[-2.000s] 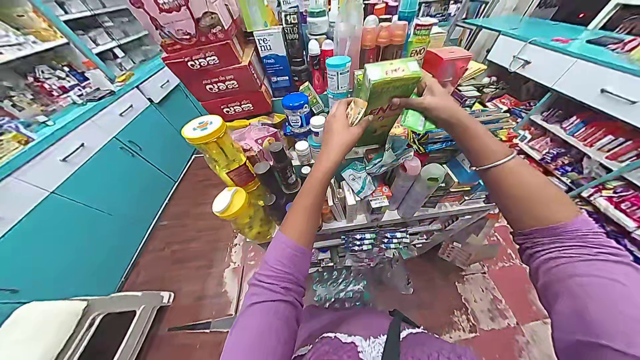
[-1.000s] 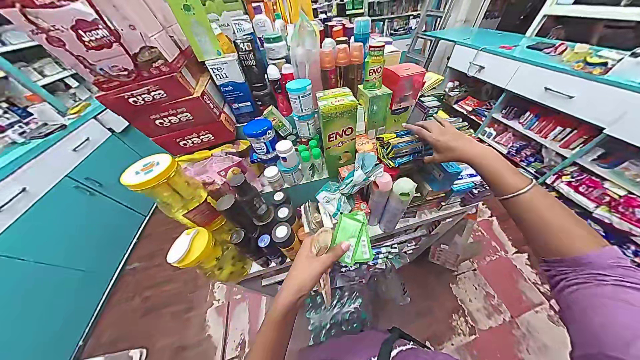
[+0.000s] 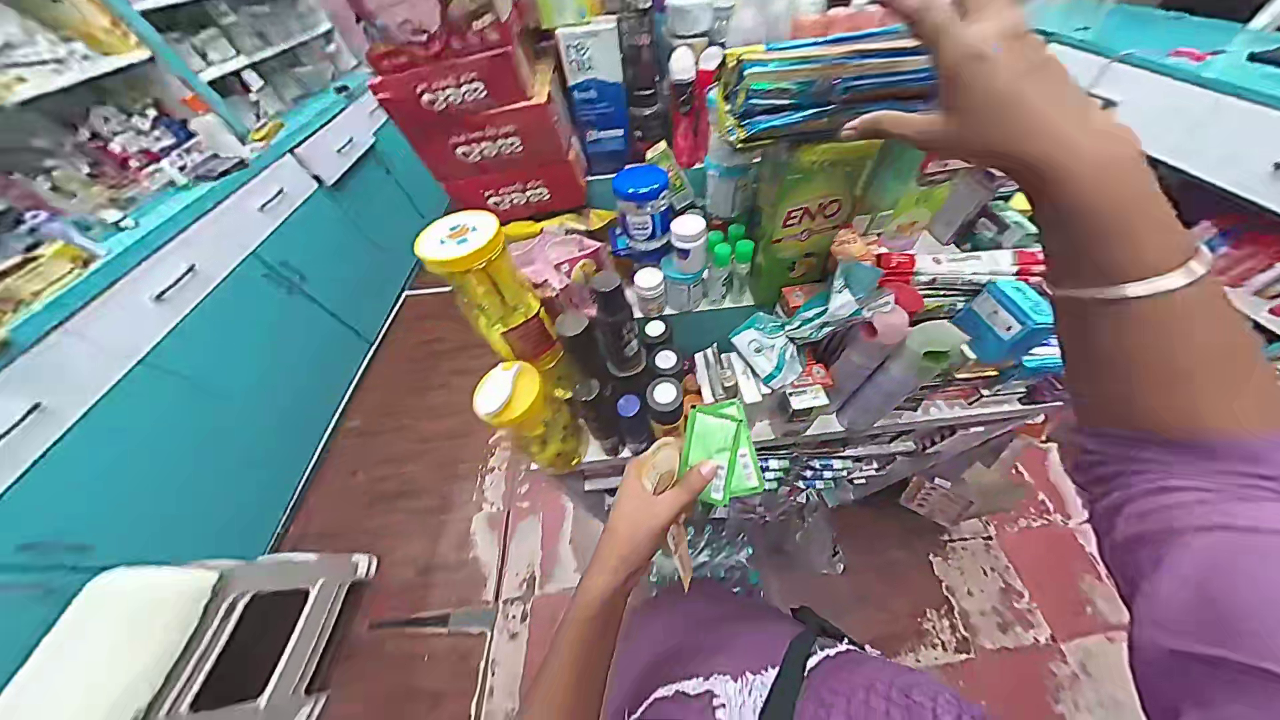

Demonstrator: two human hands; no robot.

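Low in the middle, my left hand [image 3: 650,500] grips green sachets [image 3: 715,450] together with a rolled piece of paper [image 3: 662,467], in front of the counter's front edge. My right hand [image 3: 960,100] is raised at the upper right, fingers spread around the right end of a stack of blue and yellow packets [image 3: 825,85]; whether it bears the stack's weight I cannot tell. Below that stack stands a green ENO box [image 3: 808,220]. Teal and white crumpled packets [image 3: 790,335] lie between the hands, beside a pinkish bottle [image 3: 870,350].
Yellow-lidded jars [image 3: 490,290] and dark bottles [image 3: 615,325] line the counter's left side. Behind them are stacked red boxes [image 3: 490,145]. A blue box [image 3: 1005,320] lies at right. Teal cabinets [image 3: 230,330] run along the left, with a chair [image 3: 230,620] at lower left.
Two seconds ago both hands were at the green ENO box; it now stands on the counter. My right hand has since risen with the packet stack, which lay on the counter one second ago.
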